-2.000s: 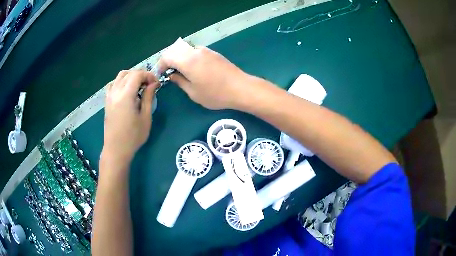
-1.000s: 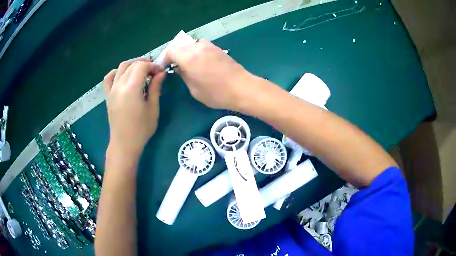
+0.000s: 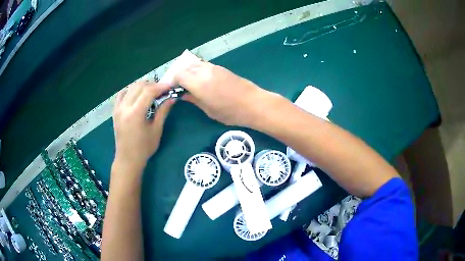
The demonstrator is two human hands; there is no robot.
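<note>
My left hand (image 3: 136, 120) and my right hand (image 3: 216, 92) meet at the bench's far rail. A short knobbly green-silver PCB strip (image 3: 176, 93) shows between their fingertips, running into my left hand. A small white piece (image 3: 186, 62) stands out beyond my right fingers; what it belongs to is partly hidden. Several white fan housings lie on the bench below the hands: one with a spoked head (image 3: 235, 148) rests across others, and one with a slotted head (image 3: 202, 171) lies to the left.
Stacked PCB panels (image 3: 71, 176) lie at the left. A white cup-like fan head (image 3: 313, 102) lies beyond my right forearm. White plastic parts (image 3: 331, 224) are jumbled below the bench edge. A thin wire loop (image 3: 326, 31) lies near the pale rail (image 3: 244, 36). A dark green conveyor belt (image 3: 127, 46) runs behind.
Both hands stay together at the fingertips. More of the PCB strip shows between them now. The housings on the belt at the left have shifted.
</note>
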